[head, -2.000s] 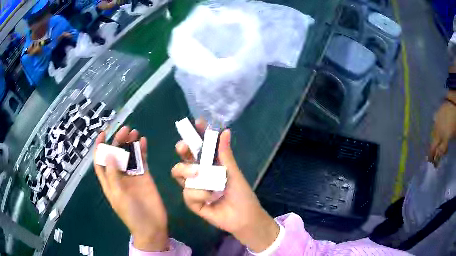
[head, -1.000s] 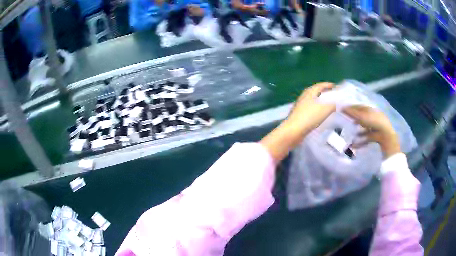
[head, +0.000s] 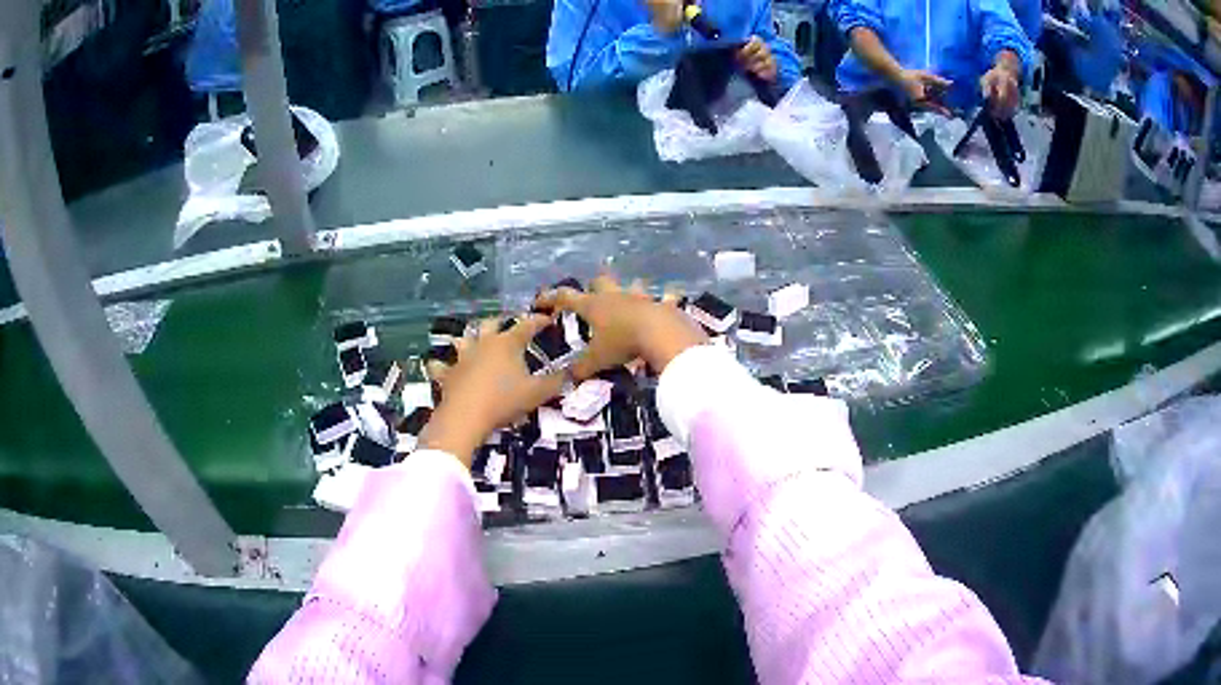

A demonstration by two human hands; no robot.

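Observation:
Small white-and-black parts (head: pixel 619 487) lie heaped on a clear plastic sheet (head: pixel 884 288) across the rail. My left hand (head: pixel 496 381) and my right hand (head: pixel 612 328) reach over the rail into the heap, close together. Their fingers are spread and curved around several parts between them. Some parts under the palms and fingertips are hidden. A few loose parts lie apart from the heap, such as a white one (head: pixel 734 264) further back.
A pale metal rail (head: pixel 670 539) runs in front of the heap, and a metal upright (head: pixel 127 388) stands at left. A frosted bag (head: pixel 1138 549) is at right and a clear bag (head: pixel 74 622) at lower left. People in blue (head: pixel 924 47) work opposite with black items.
The view has swung left. Both hands have left the frosted bag, where they were with a few parts, and are now at the heap across the rail.

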